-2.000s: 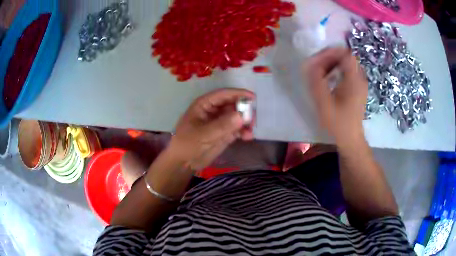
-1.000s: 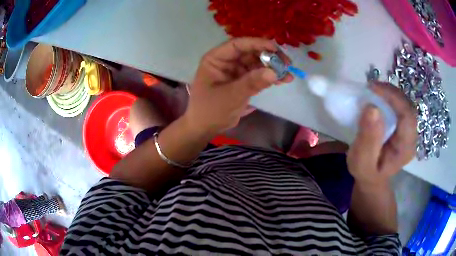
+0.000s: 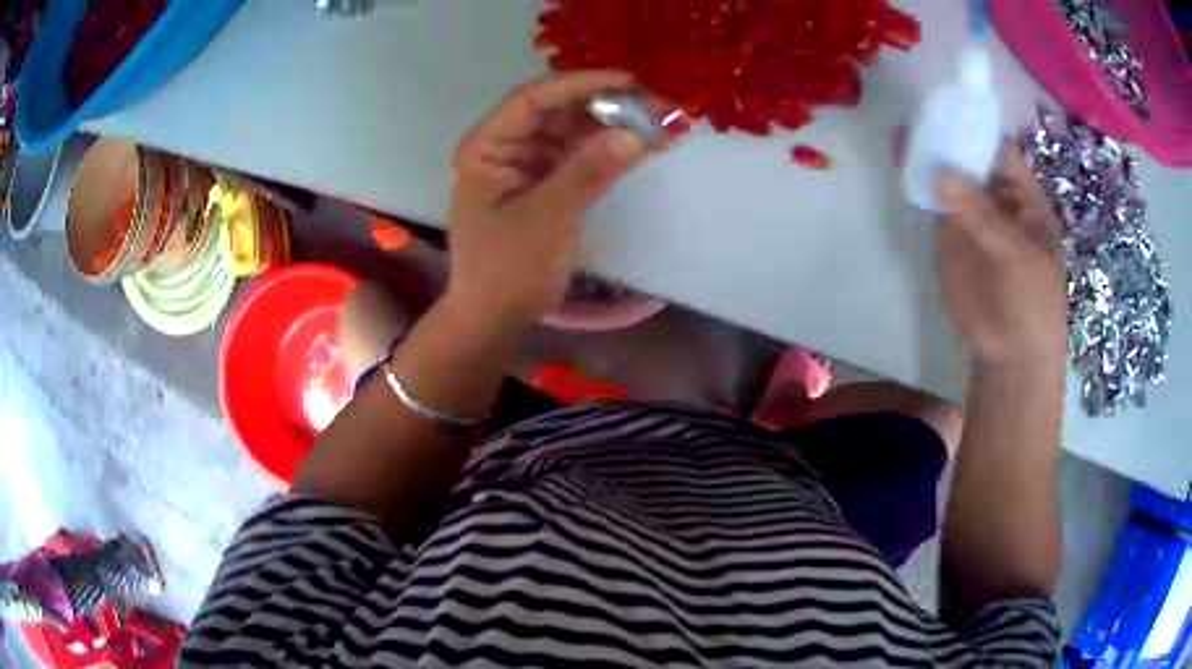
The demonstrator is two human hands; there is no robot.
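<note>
My left hand (image 3: 529,196) holds a shiny silver setting (image 3: 628,118) between thumb and fingers, above the table near the front edge of the heap of red stones (image 3: 732,59). My right hand (image 3: 1000,255) has its fingers at the base of the white glue bottle (image 3: 957,131), whose blue tip points away from me. The hand is slightly blurred, and I cannot tell if the bottle touches the table. A single red stone (image 3: 809,157) lies apart from the heap, between my hands.
A heap of silver settings (image 3: 1118,288) lies at the right, below a pink basin (image 3: 1098,79). A blue basin (image 3: 124,85) is at the upper left. On the floor stand a red basin (image 3: 268,373) and stacked orange-brown baskets (image 3: 111,209).
The glue bottle's tip has left the setting, and my right hand has carried the bottle away to the upper right, turning it to point away. My left hand has moved left with the setting.
</note>
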